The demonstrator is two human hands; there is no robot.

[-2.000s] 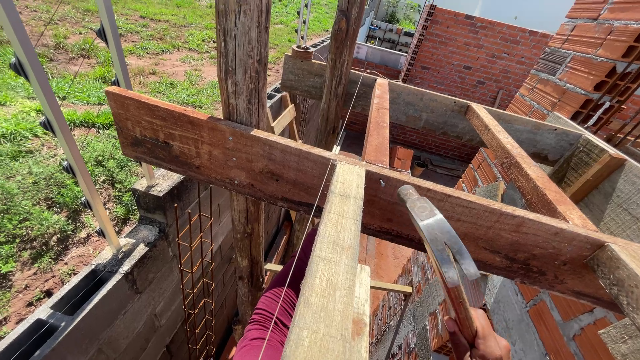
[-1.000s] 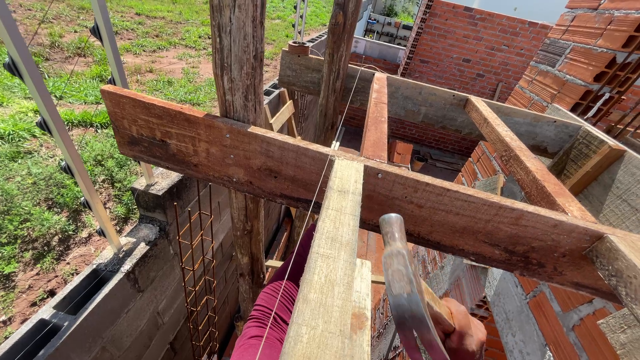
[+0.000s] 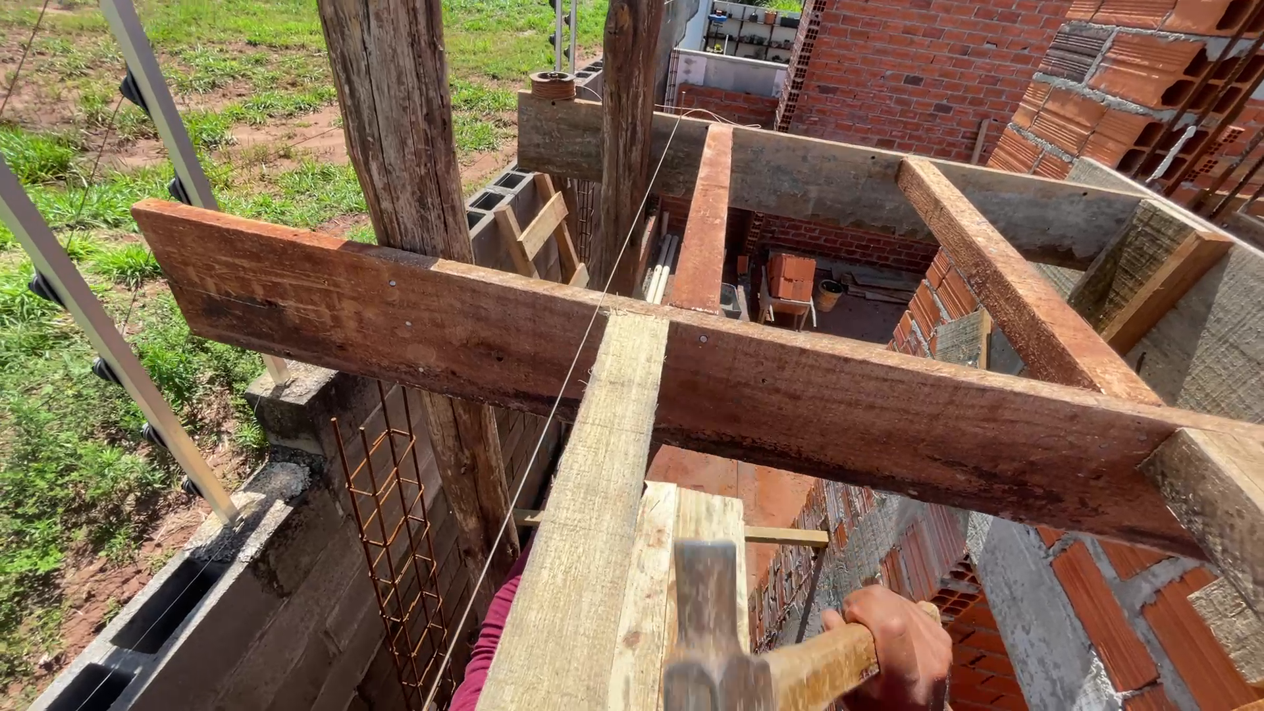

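Note:
At the lower right, my right hand [image 3: 897,642] grips the wooden handle of a claw hammer [image 3: 716,632], whose metal head is blurred in front of the pale boards. A rough pale timber [image 3: 592,494] runs up from the bottom edge and meets a reddish-brown plank [image 3: 839,405] that crosses the view. Nail heads show in that plank. A taut string [image 3: 553,410] passes over the joint and along the timber's left side. My left hand is hidden; only a maroon sleeve [image 3: 494,632] shows beneath the timber.
Round wooden posts [image 3: 395,118] stand behind the plank. Cross timbers [image 3: 1027,276] join it to a far board [image 3: 829,183]. A rebar cage [image 3: 390,523] rises beside the concrete block wall [image 3: 267,592] at left. Brick walls [image 3: 908,69] stand right and behind, with a lower floor visible between timbers.
The hammer in my right hand has swung left, from right of the pale timber to in front of the short boards beside it. The timbers have stayed in place.

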